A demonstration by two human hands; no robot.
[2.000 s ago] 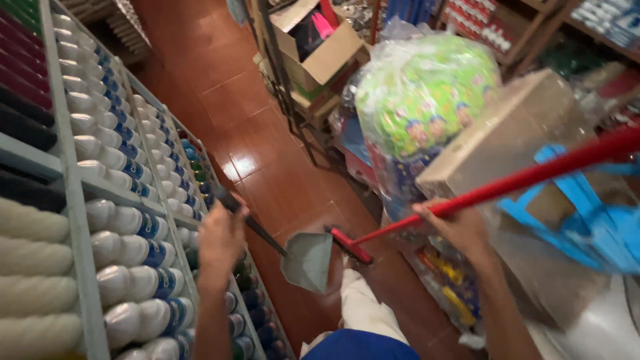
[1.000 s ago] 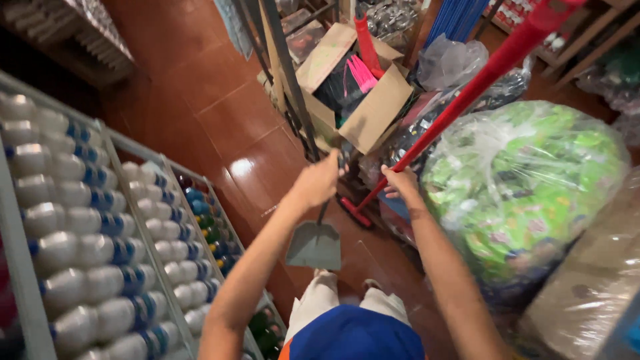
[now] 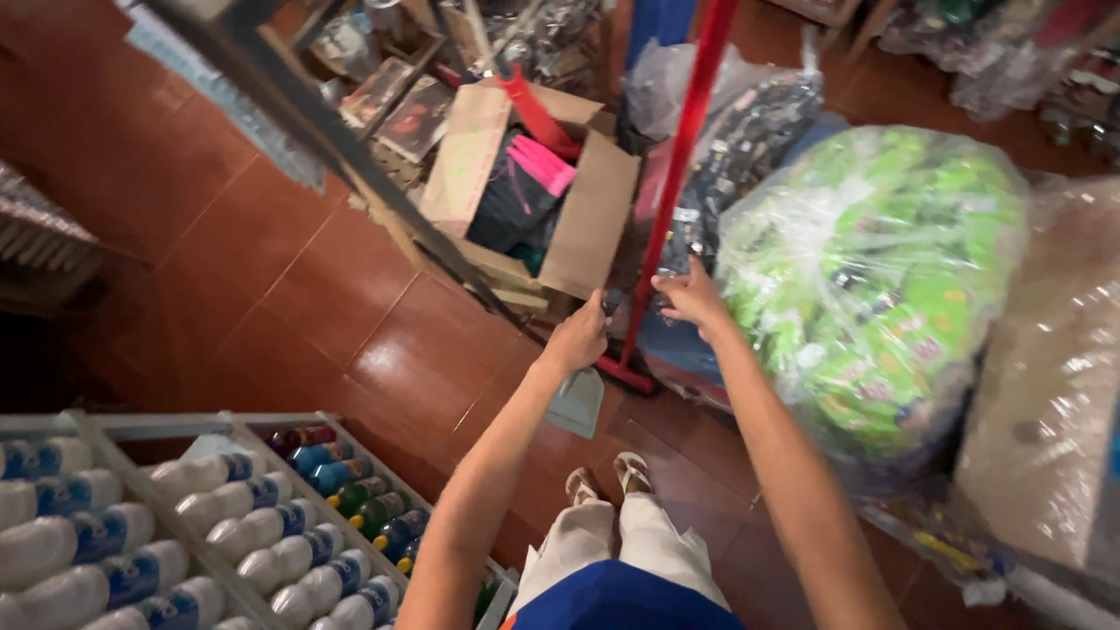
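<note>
My left hand (image 3: 577, 339) is closed around the top of a dustpan's handle, which it mostly hides. The grey dustpan pan (image 3: 576, 404) hangs low over the tiled floor, just beyond my sandalled feet. A broom or squeegee with a long red handle (image 3: 681, 162) stands tilted, its red head (image 3: 625, 374) at the floor beside the dustpan. My right hand (image 3: 693, 299) is just right of that handle with its fingers apart, the fingertips close to it; whether they touch it is unclear.
An open cardboard box (image 3: 599, 214) holds pink and dark items. Plastic-wrapped green goods (image 3: 875, 280) and a wrapped carton (image 3: 1041, 376) stand at right. Shelves of bottles (image 3: 157, 472) fill the lower left. A dark metal frame (image 3: 385, 197) slants past the box.
My right hand held the red handle in the earlier frames; now its fingers are spread beside it. The handle stands more upright. The view has swung toward the box.
</note>
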